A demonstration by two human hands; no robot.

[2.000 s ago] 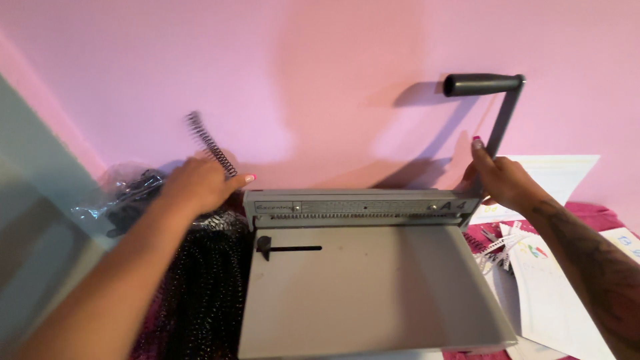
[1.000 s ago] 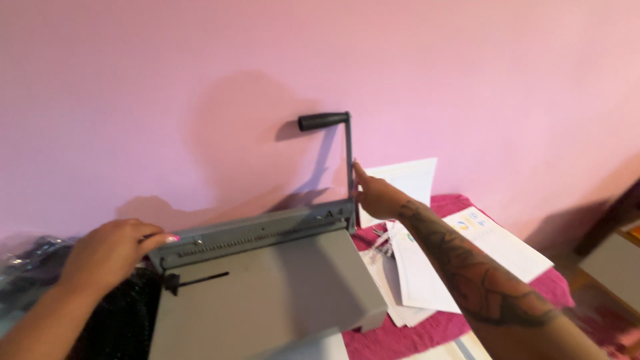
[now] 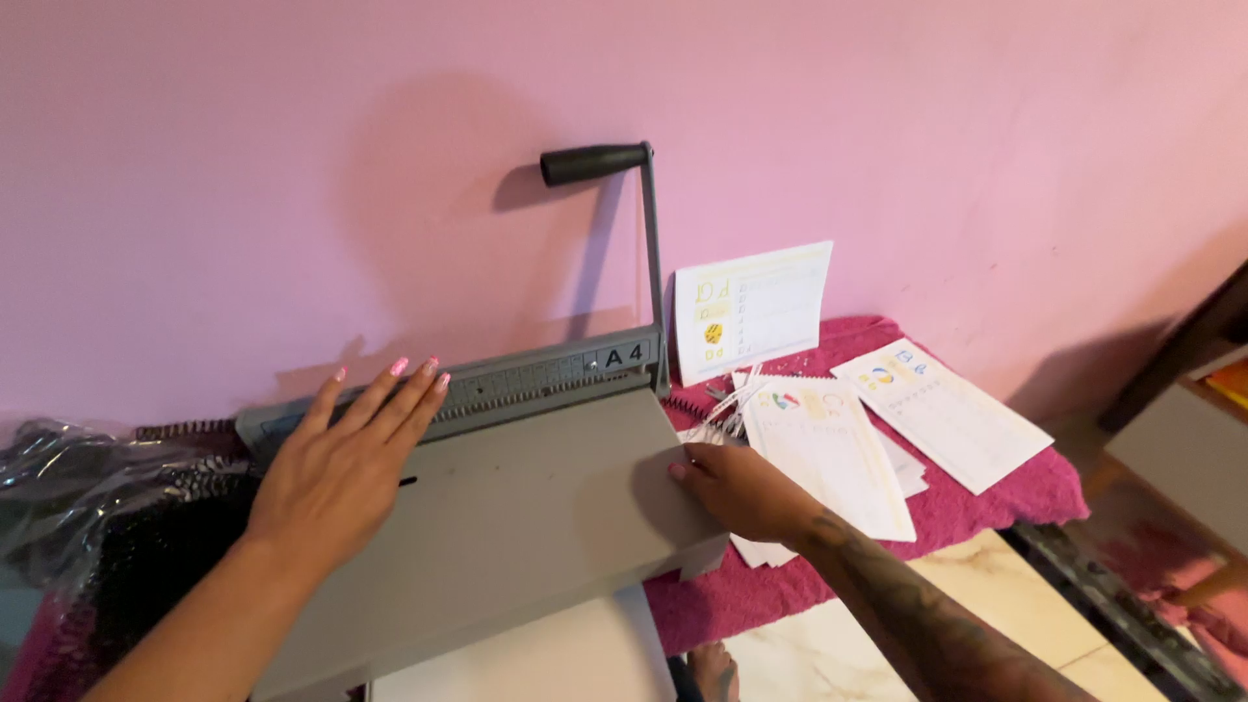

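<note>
A grey comb binding machine (image 3: 546,487) stands in front of me, its lever with a black handle (image 3: 593,164) upright at the right end. My left hand (image 3: 351,458) lies flat with spread fingers over the left part of its toothed bar (image 3: 526,395). At the machine's right edge, my right hand (image 3: 746,487) rests with curled fingers; whether it grips the edge is not clear. A black spiral binding coil (image 3: 190,429) sticks out past the machine's left end. Just beyond my right hand lie white strips (image 3: 746,405) and a dark coil.
Printed sheets (image 3: 829,458) lie on a pink towel (image 3: 994,512) to the right, with another stack (image 3: 756,312) leaning on the pink wall. More black coils (image 3: 161,546) and clear plastic wrap (image 3: 58,487) are at the left. A white sheet (image 3: 546,653) shows below the machine.
My right hand has moved from the lever down to the machine's right edge. My left hand, beside an upright coil two seconds ago, now lies on the toothed bar. The view has shifted right.
</note>
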